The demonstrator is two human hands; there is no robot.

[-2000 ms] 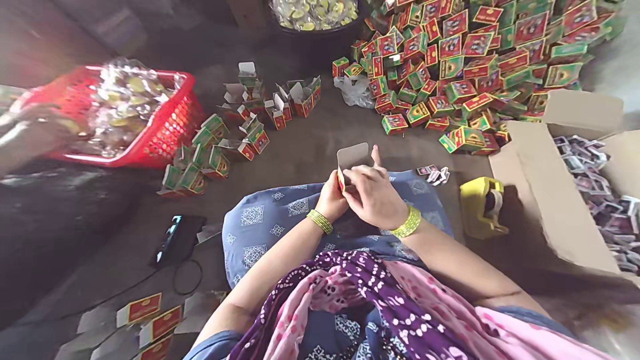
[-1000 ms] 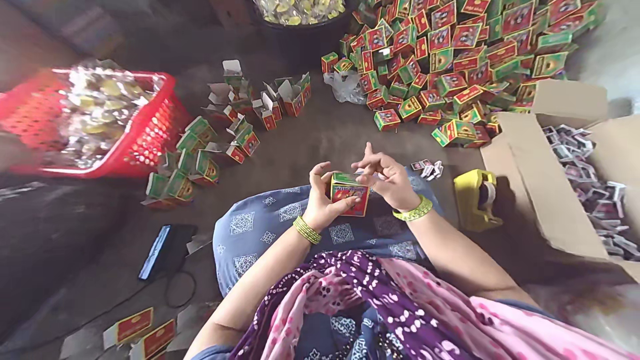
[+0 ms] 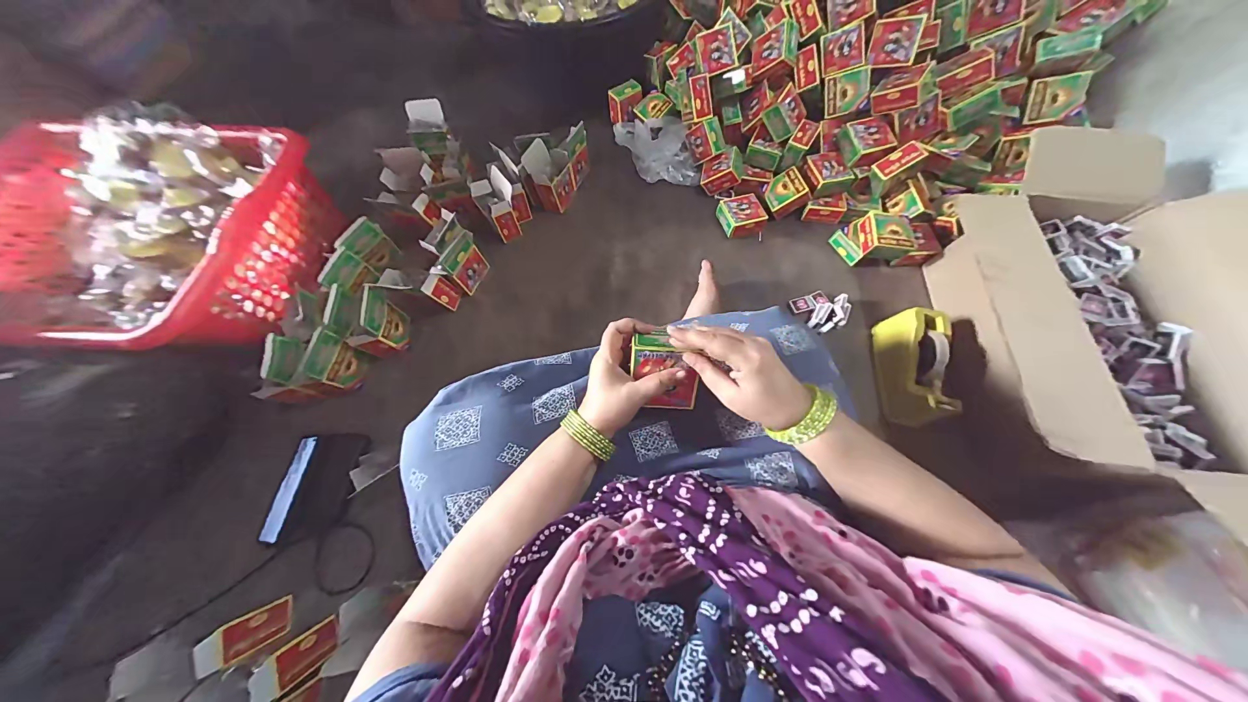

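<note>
A small red and green cardboard box (image 3: 671, 388) is held above my lap, its green top facing up. My left hand (image 3: 621, 378) grips it from the left, with the thumb across its front. Over the top and right side lie the fingers of my right hand (image 3: 746, 372); whether they press or grip is hard to tell. The top looks closed, though my fingers partly cover it. To the right on the floor stands a yellow tape dispenser (image 3: 902, 368) with a roll in it, and small dark packets (image 3: 822, 310) lie beside my knee.
Left is a red plastic basket (image 3: 249, 229) of clear-wrapped pieces, near open boxes (image 3: 458, 261). Many boxes (image 3: 868, 136) are heaped at the upper right, by a clear plastic bag (image 3: 658, 151). A carton (image 3: 1038, 331) holds packets. A dark phone-like device (image 3: 317, 487) and cable lie lower left.
The box's pale raised flap, seen two seconds ago, no longer shows. My right hand, fingers lifted a second ago, has come down onto the box top. Another person's hand has left the basket.
</note>
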